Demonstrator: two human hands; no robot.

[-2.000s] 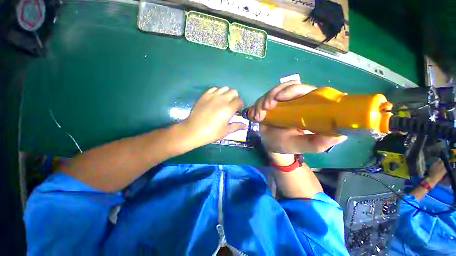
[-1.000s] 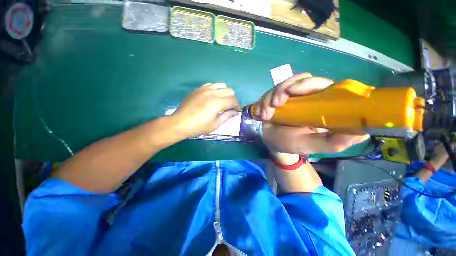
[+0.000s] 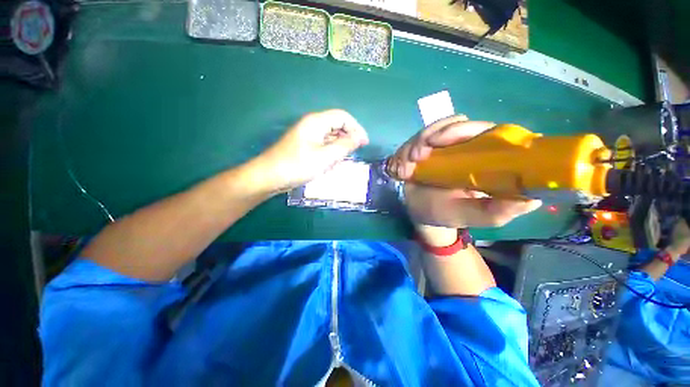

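My right hand (image 3: 446, 178) is closed around the yellow-orange electric screwdriver (image 3: 514, 162). The screwdriver lies nearly level, its tip to the left over the right end of the phone assembly and its black cord to the right. The phone assembly (image 3: 337, 184) lies flat on the green bench, with a bright white face and a dark right end. My left hand (image 3: 321, 147) is raised at its upper left edge, fingers curled with thumb and fingertips close together. Whether it pinches something small cannot be told. The screwdriver tip's exact contact is too blurred to tell.
Three screw trays (image 3: 293, 29) stand at the bench's back edge. A white paper slip (image 3: 436, 107) lies behind my right hand. A wooden box (image 3: 477, 23) is at the back. A yellow-black unit (image 3: 611, 230) and a blister tray (image 3: 571, 321) are at right, beside another person's blue sleeve (image 3: 643, 302).
My left hand has lifted off the phone assembly and curled its fingers, uncovering the white face. The screwdriver stays in my right hand, shifted slightly. The paper slip shows more fully than two seconds ago.
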